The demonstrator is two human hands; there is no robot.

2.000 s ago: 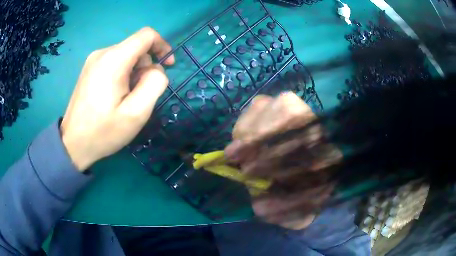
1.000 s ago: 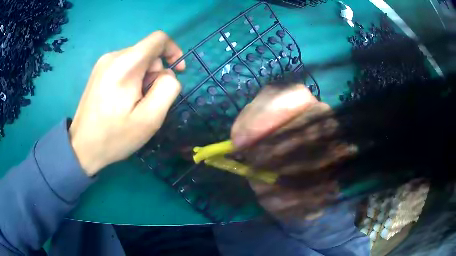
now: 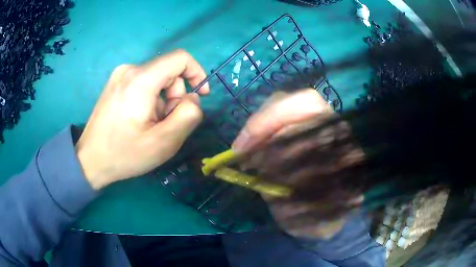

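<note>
My left hand [image 3: 143, 117] pinches the upper left edge of a black sprue frame [image 3: 257, 78] between thumb and fingers. The frame lies tilted across the middle, with small round black parts [image 3: 284, 73] attached in its upper right area. My right hand [image 3: 302, 156] is over the frame's right side, closed around the yellow handles of the nippers [image 3: 245, 180]. The nippers' jaws are too dark and blurred to make out. A dark blurred shape hides part of the right hand and the frame's lower right.
A heap of black parts [image 3: 28, 57] lies on the green table [image 3: 120, 26] at the far left. Another dark heap [image 3: 402, 62] lies at the right, with a white scrap [image 3: 363, 14] near it. A dark object is at the top edge. A tray-like thing with pale round pieces [image 3: 397, 232] is at the lower right.
My left hand and the sprue frame have shifted right and slightly down towards me. My right hand still holds the nippers in nearly the same place, with its grip slightly changed.
</note>
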